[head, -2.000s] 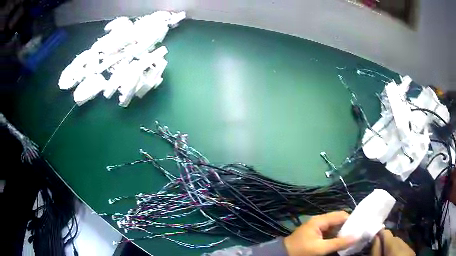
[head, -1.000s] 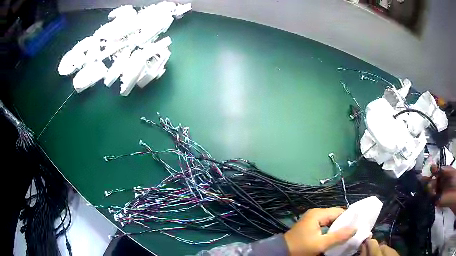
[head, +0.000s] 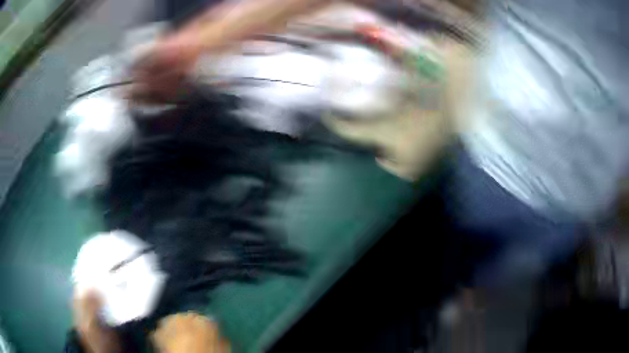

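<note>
A white plastic housing (head: 121,286) is at the lower left of the blurred view, with a short dark line across its upper right part. My left hand (head: 95,318) grips its lower edge. My right hand (head: 190,334) is just right of and below the housing, cut off by the bottom edge. Its fingers are too blurred to tell whether they hold anything. A dark mass of cable leads (head: 200,200) lies right of the housing.
White housings (head: 95,141) lie at the upper left, more white pieces along the top. Another person's arm and hand (head: 162,72) reach in from the top over them. A person in a pale top (head: 552,103) is at the right, beyond the green bench (head: 352,186).
The view has swung right and blurred. The heap of loose housings and the wire ends have left the picture. The other person's arm and pale top now show. My left hand still holds the housing.
</note>
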